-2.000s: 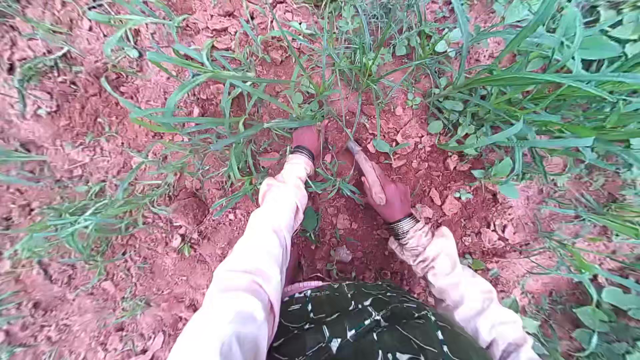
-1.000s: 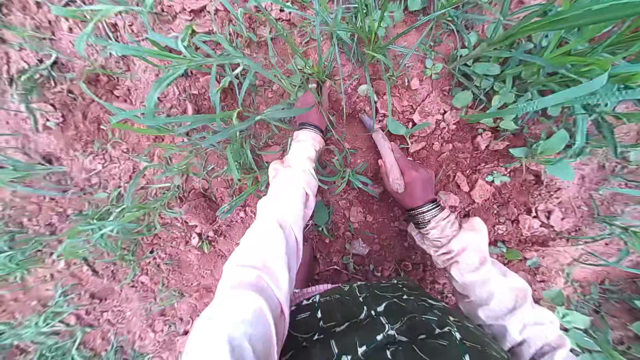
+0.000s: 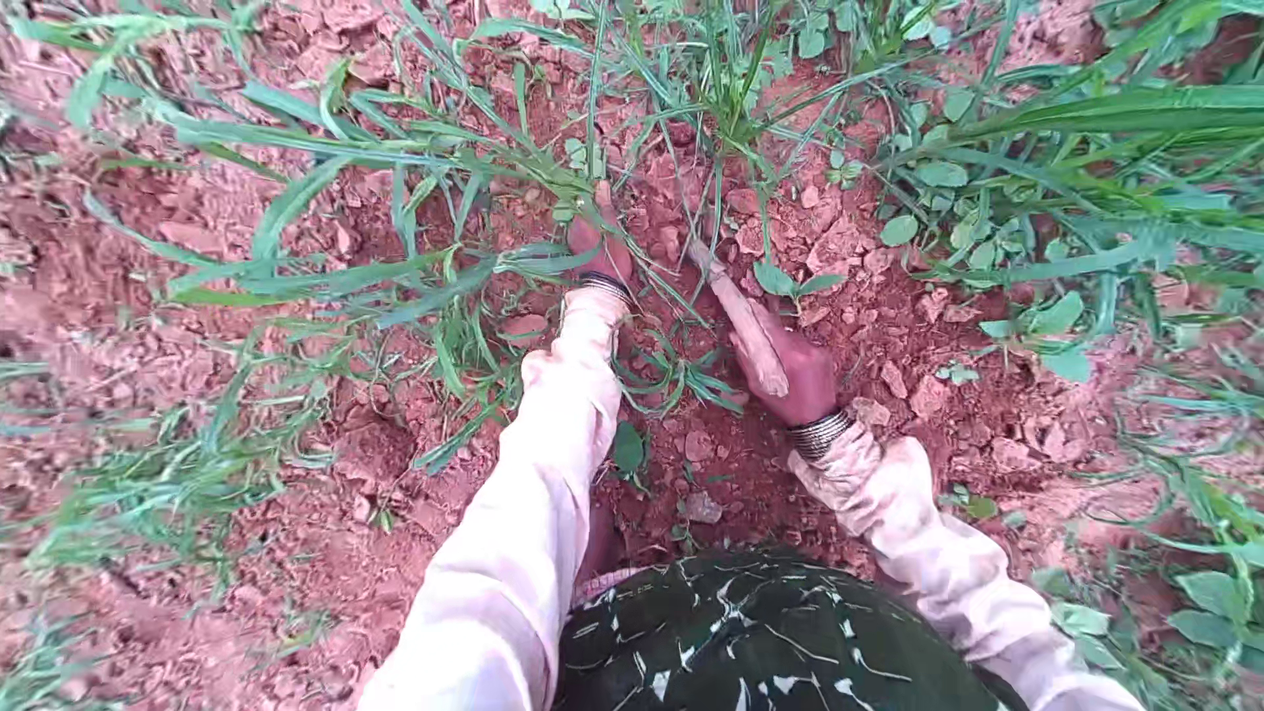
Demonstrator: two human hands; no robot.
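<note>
In my right hand (image 3: 805, 375) is a hand tool with a pale wooden handle (image 3: 750, 336); its narrow metal end points up and left, down at the soil among thin grass stems. My left hand (image 3: 600, 247) is at the base of a long-bladed grass clump (image 3: 533, 168), left of the tool's tip. Leaves partly cover its fingers, so whether they grip the stems cannot be told. Dark bangles circle the left wrist, metallic ones the right. A small grass tuft (image 3: 681, 370) grows between the two wrists.
Reddish, cloddy soil (image 3: 395, 553) surrounds the hands. Upright grass (image 3: 731, 109) stands just ahead, and dense broad-leaved plants and grass (image 3: 1086, 148) fill the upper right. Flattened grass (image 3: 178, 494) lies at left. A pale stone (image 3: 702, 508) sits near my dark patterned garment (image 3: 731, 632).
From two seconds ago, my right hand has turned with the tool, and more of its wooden handle shows. My left hand stays low by the grass clump.
</note>
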